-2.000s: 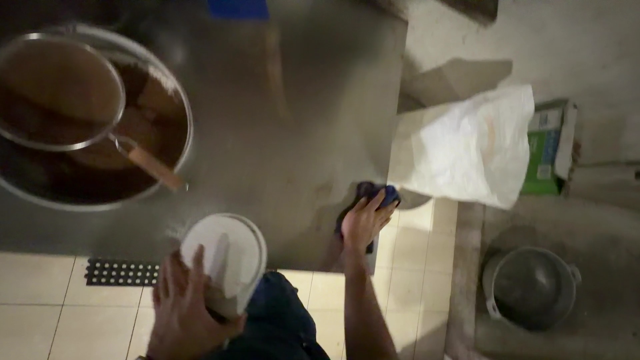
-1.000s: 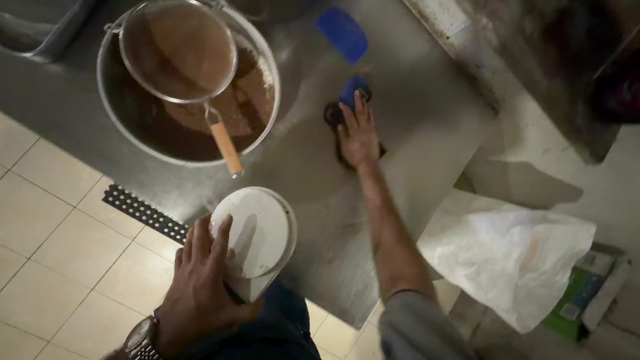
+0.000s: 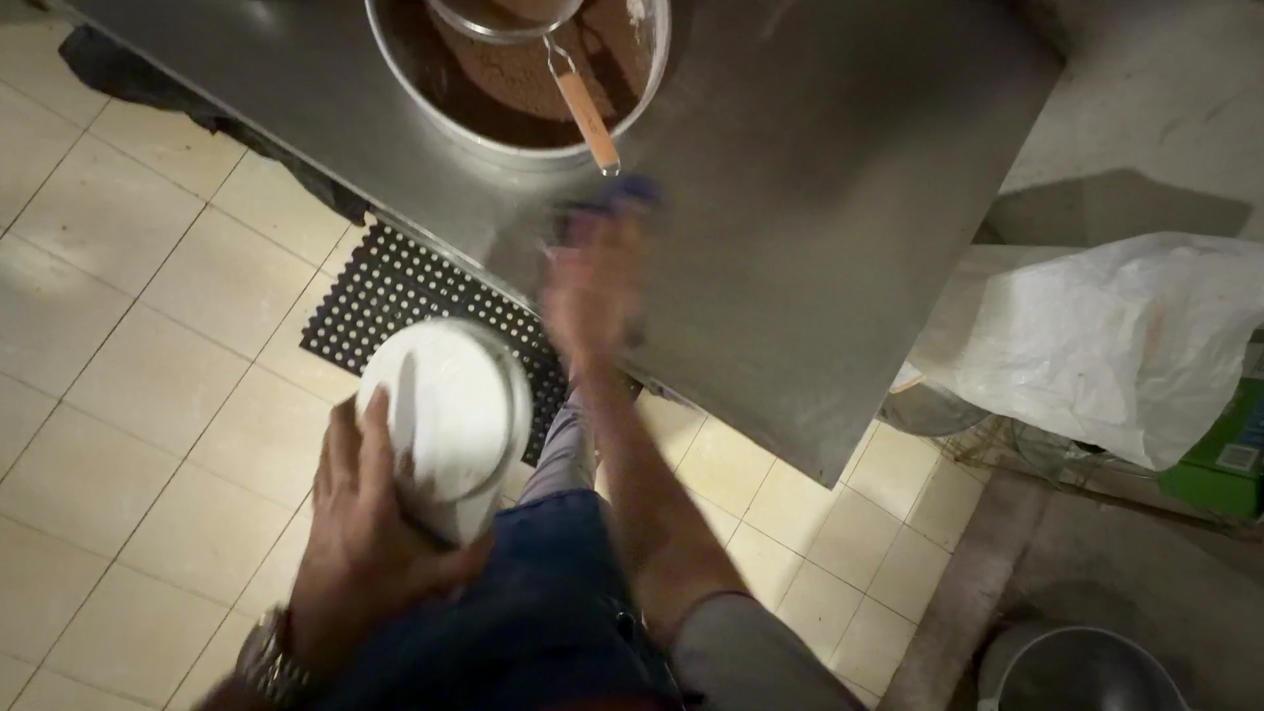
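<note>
My left hand (image 3: 365, 533), with a metal watch at the wrist, grips a white lidded plastic container (image 3: 444, 415) held beside the table's near edge. Blurred by motion, my right hand (image 3: 597, 286) presses a dark blue cloth (image 3: 627, 197) on the stainless steel table (image 3: 790, 227). Just above the cloth is the orange-brown handle of a sieve (image 3: 588, 118), which rests over a large metal bowl (image 3: 484, 148) of brown powder. How the fingers close around the cloth is blurred.
A black perforated rubber mat (image 3: 380, 291) lies on the tiled floor under the table edge. A white plastic sheet or bag (image 3: 1106, 336) hangs at the right, over a green box (image 3: 1220, 454). A metal pot (image 3: 1086, 671) stands at the lower right.
My right hand has moved with the cloth across the table toward its near edge, below the bowl. The blue flat piece seen on the table earlier is out of view. The view has shifted.
</note>
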